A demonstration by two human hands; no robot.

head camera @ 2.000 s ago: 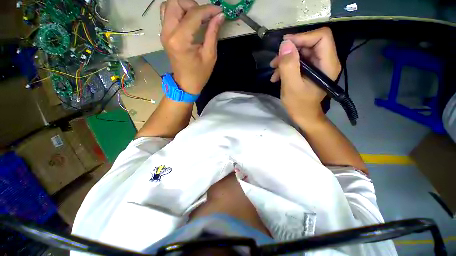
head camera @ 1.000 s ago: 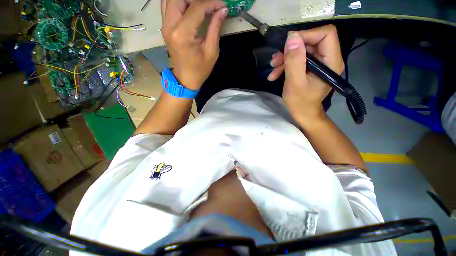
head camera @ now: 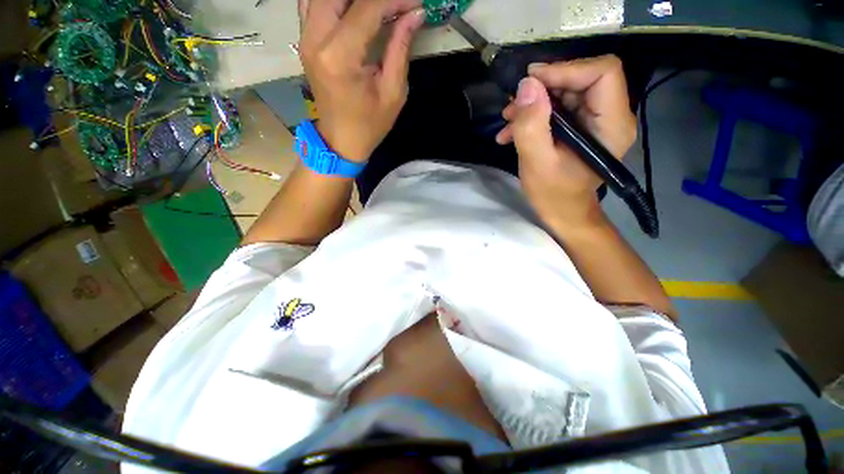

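A green ring PCB (head camera: 446,9) shows at the top edge of the picture, partly cut off. My left hand (head camera: 356,65), with a blue wristband (head camera: 324,154), holds the board's left side between thumb and fingers. My right hand (head camera: 574,130) grips the black handle of a soldering iron (head camera: 592,153). The iron's silver barrel (head camera: 469,35) points up and left to the board's lower edge. Whether the tip touches the board cannot be told. The iron's black cord leaves the handle's lower end.
Tangled wired green boards (head camera: 88,56) lie at the upper left on the pale board (head camera: 254,69). Cardboard boxes (head camera: 79,278), a green sheet (head camera: 190,236) and a blue crate (head camera: 37,343) are at left. A blue stool (head camera: 759,139) stands at right.
The ring board shows less, nearer the top edge. The batch has shifted slightly up and left in the picture. My right hand and iron have moved only slightly; both grips are unchanged.
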